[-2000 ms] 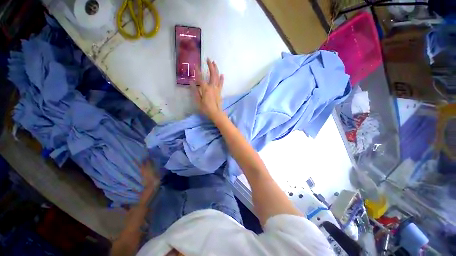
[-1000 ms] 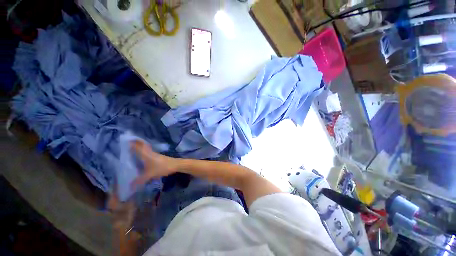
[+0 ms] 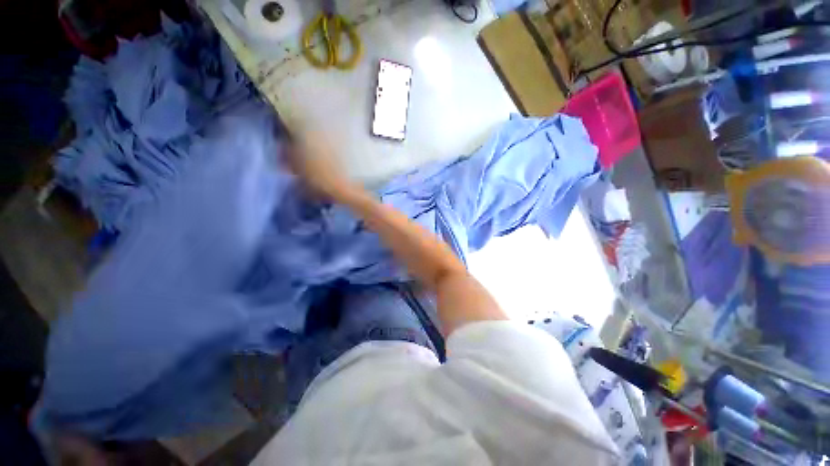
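Observation:
A large light-blue garment piece [image 3: 164, 291], blurred by motion, is spread across the left side above the pile of blue cloth. My right hand [image 3: 309, 168] is blurred at its upper edge, by the table's worn front edge, and appears to grip it. My left hand [image 3: 77, 448] is dim and blurred at its lower corner, near the bottom left, and appears to hold it; its fingers are not clear. Another bunch of light-blue cloth [image 3: 523, 173] lies on the table and reaches over the edge toward my lap.
On the white table [image 3: 355, 150] lie a phone [image 3: 391, 100] with a lit screen, yellow-handled scissors [image 3: 331, 41] and a white roll [image 3: 273, 14]. A pink basket [image 3: 608, 118] and cardboard stand at the far side. The sewing machine [image 3: 605, 391] is at lower right. More blue cloth [image 3: 136, 118] is piled left.
My right hand left the phone for the left pile, then moved up toward the table edge. A garment piece is now lifted and spread out. My left hand has moved to the lower left.

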